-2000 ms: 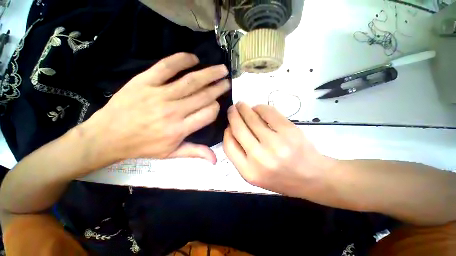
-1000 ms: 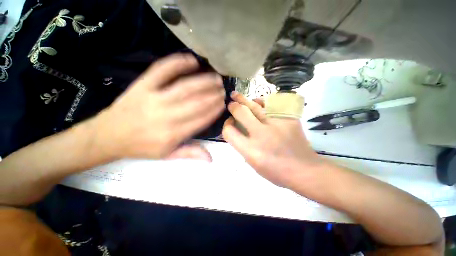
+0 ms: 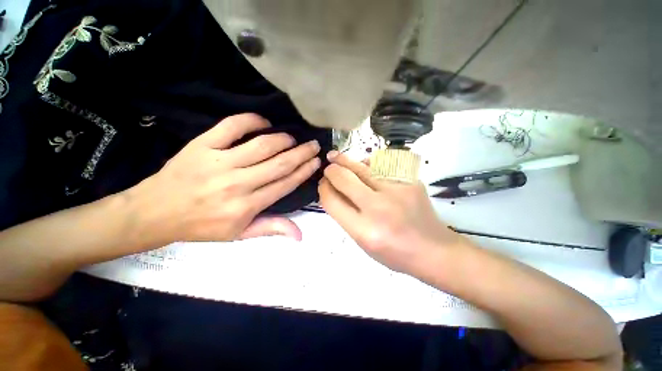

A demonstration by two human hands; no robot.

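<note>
The black garment piece [image 3: 181, 87] with cream embroidery lies on the white machine table, left of the machine head [image 3: 319, 58]. My left hand [image 3: 232, 181] lies flat on the cloth, fingers together and pointing right toward its edge, thumb low over the table. My right hand [image 3: 385, 210] is at the fabric edge, its curled fingertips touching the black border close to my left fingertips. Whether they pinch the cloth is hard to tell. The needle and presser foot are hidden behind the machine head. The ribbed cream knob [image 3: 395, 165] stands just behind my right hand, below black stacked rings [image 3: 401, 122].
Black thread snips [image 3: 483, 184] lie on the table right of the knob, with a white-handled tool [image 3: 548, 162] against them. A tangle of dark thread [image 3: 512, 132] lies behind. The table's front edge [image 3: 290, 301] curves below my hands, with dark cloth beneath it.
The view has shifted, so the machine head covers the needle area seen at first. My left hand has moved slightly lower since the last frame and is no longer blurred. My right hand stays at the fabric edge.
</note>
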